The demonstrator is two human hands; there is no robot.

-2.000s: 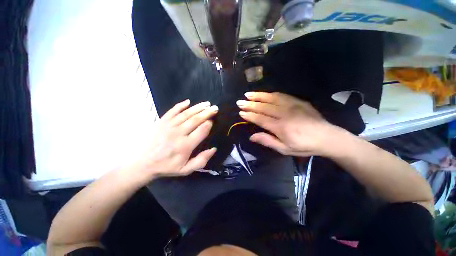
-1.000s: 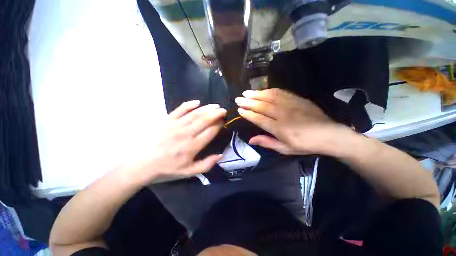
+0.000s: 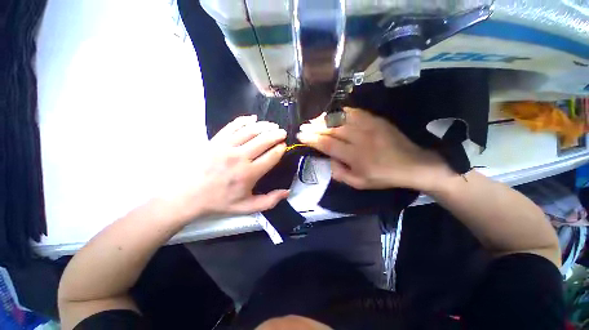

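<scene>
The black garment panel [image 3: 452,93] lies on the bed under the sewing machine [image 3: 368,48], passing both sides of the needle area. My left hand [image 3: 236,167] lies on the black fabric left of and below the needle area, thumb apart from the fingers. My right hand [image 3: 374,151] rests on the fabric just right of it, fingertips close to the presser foot [image 3: 294,113] and thumb partly hidden. A yellow-orange thread [image 3: 296,146] runs between the hands. A black strip with a white edge [image 3: 270,227] hangs under my left thumb. The stitch point is hard to see.
A long pile of black cut pieces [image 3: 19,129] lies at the left table edge. An orange bundle [image 3: 546,119] lies right of the machine bed. The white table's front edge [image 3: 510,169] runs close to my forearms. Grey and black fabric hangs at my lap.
Both hands have moved slightly up toward the needle, and the right fingers look more bent. The fabric has shifted, showing more white table between the hands and a black strip below the left thumb.
</scene>
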